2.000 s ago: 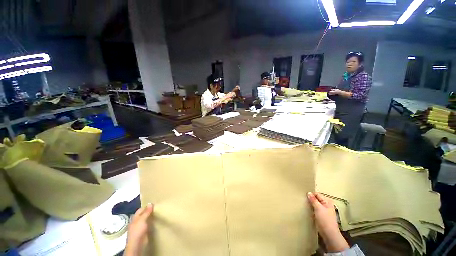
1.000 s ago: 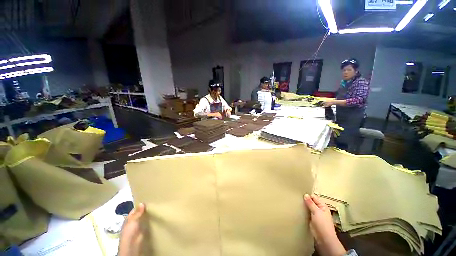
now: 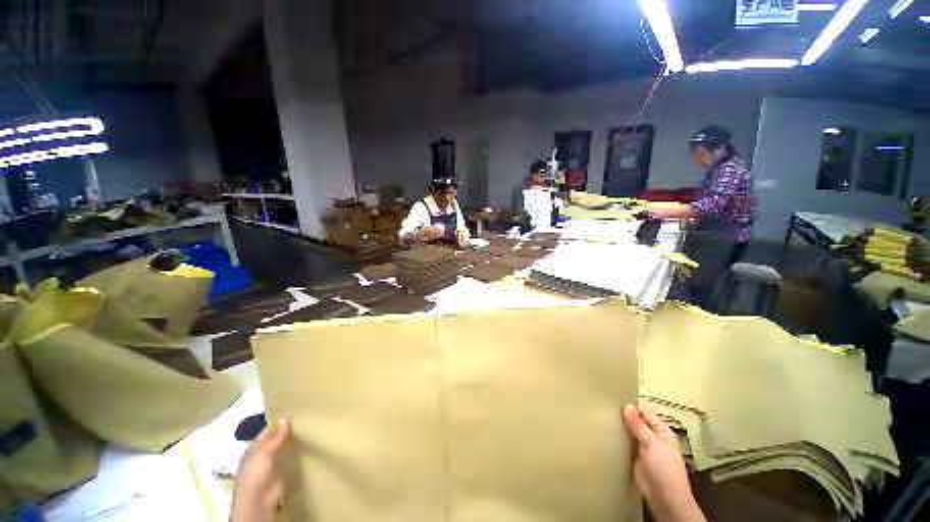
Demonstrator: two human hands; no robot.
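Note:
A large flat khaki bag panel (image 3: 530,408) with a vertical line down its middle is held up in front of me. My left hand (image 3: 261,474) grips its left edge, thumb on the near face. My right hand (image 3: 661,459) grips its right edge, thumb on the near face. The fingers behind the panel are hidden. The panel's lower edge is cut off by the picture. A stack of similar khaki panels (image 3: 765,387) lies to the right.
Part-made khaki bags (image 3: 102,387) with yellow inside stand at the left. A white paper sheet (image 3: 102,494) and a dark cloth (image 3: 251,426) lie nearby. Dark brown panels (image 3: 428,263) and a white stack (image 3: 602,267) lie beyond. Several people work farther back.
The held panel and both hands have shifted slightly left since the oldest frame. The person at the back right has looked down and leans over the table.

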